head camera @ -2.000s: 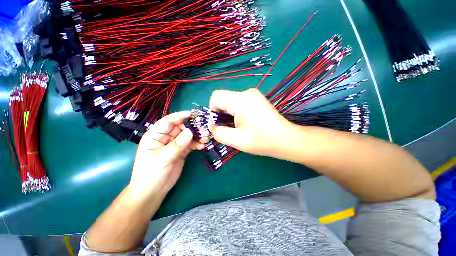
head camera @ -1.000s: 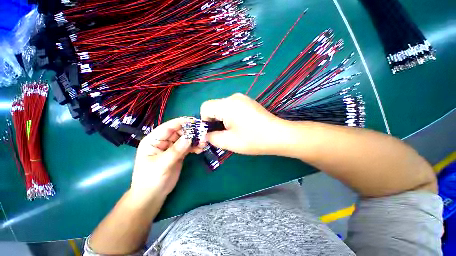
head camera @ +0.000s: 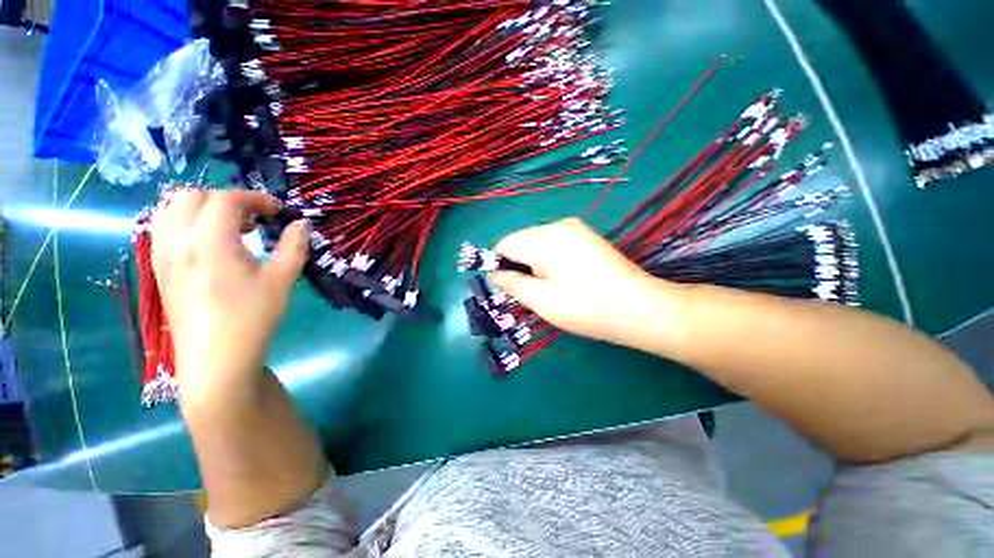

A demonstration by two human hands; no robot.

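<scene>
My right hand (head camera: 578, 278) is closed around the bunch of black lead wires (head camera: 512, 264), whose silvery tips stick out to the left. The small pile of red/black harnesses (head camera: 698, 196) lies under and beyond it, with black housings (head camera: 504, 358) toward me. My left hand (head camera: 218, 262) is at the left edge of the large harness pile (head camera: 436, 109). Its thumb and index finger are apart beside the black connector housings (head camera: 354, 289), with no held part visible. Its other fingers are partly hidden.
A tied red wire bundle (head camera: 155, 316) lies partly behind my left hand. A crinkled clear bag (head camera: 164, 114) and a blue bin (head camera: 104, 65) are at upper left. A thick black wire bundle (head camera: 910, 65) lies at upper right, beyond a white line on the green bench.
My left hand has moved left, away from the wire tips, to the large pile's housings. My right hand still holds the black bunch. The view has shifted, showing more of the left side.
</scene>
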